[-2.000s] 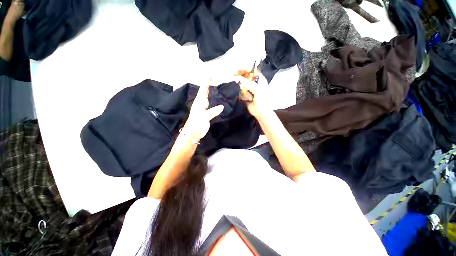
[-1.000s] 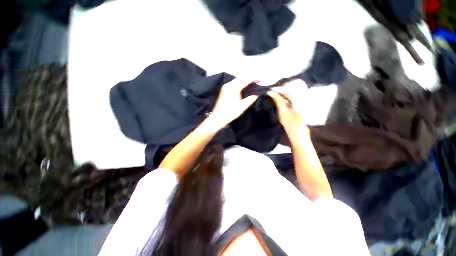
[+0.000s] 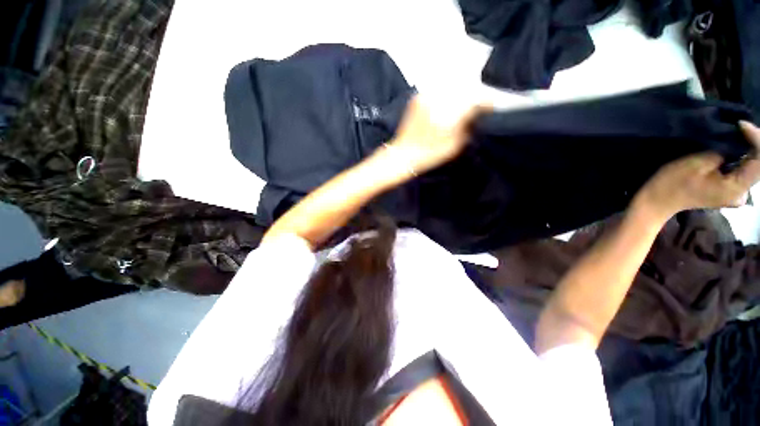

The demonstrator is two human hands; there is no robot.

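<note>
The dark garment (image 3: 308, 116) lies on the white table in front of me, with a small pale-marked patch near its middle. Its right part is stretched out flat between my hands. My left hand (image 3: 437, 129) grips the upper edge of the cloth near the middle. My right hand (image 3: 708, 175) holds the far end of the cloth near the right rim of the picture. Its fingertips are partly cut off or blurred. I cannot make out the thread snips.
Plaid garments (image 3: 92, 200) hang at the left table edge. A heap of dark garments (image 3: 542, 42) lies at the far side. A brown garment (image 3: 658, 283) lies at the right, with dark cloth (image 3: 650, 383) below it. Part of another person's hand (image 3: 12, 293) shows at the far left.
My right hand has moved far to the right, pulling the bunched dark cloth out straight. My left hand still holds it near the middle. The view has swung left.
</note>
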